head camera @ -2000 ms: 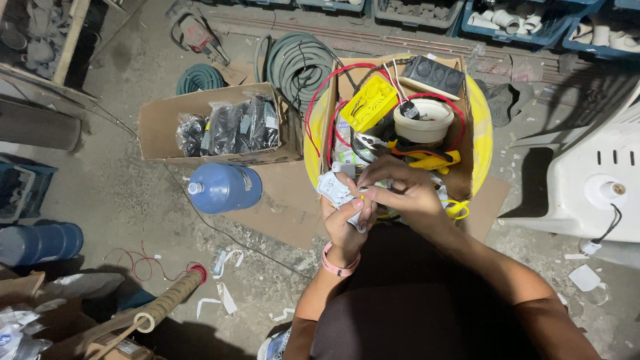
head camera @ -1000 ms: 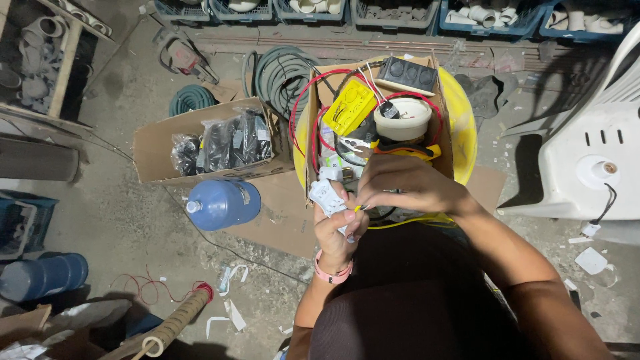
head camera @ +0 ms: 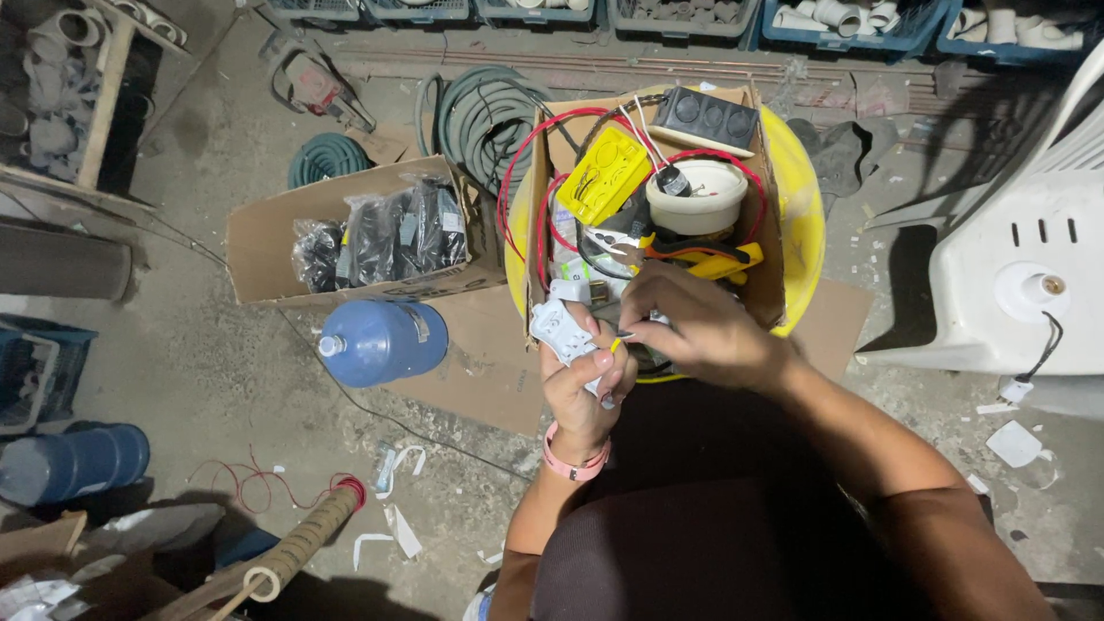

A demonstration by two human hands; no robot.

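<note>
My left hand, with a pink band on its wrist, holds a white plastic electrical fitting upright between thumb and fingers. A short yellow-covered wire end shows beside the left fingertips. Thumb and forefinger of my right hand pinch a small thin piece at that wire; what it is cannot be told. Both hands are over the near edge of a cardboard box, which holds a yellow electrical box, a black socket block, a white round tub, red wire and yellow-handled pliers.
Left of the box lie a carton of bagged parts, a blue water jug and coiled green hose. A white plastic chair is at the right. A cardboard tube with red wire is at lower left. Crates line the back.
My right hand has stayed close to the left one, its fingers now pinched at the yellow wire end. The white fitting remains in my left hand.
</note>
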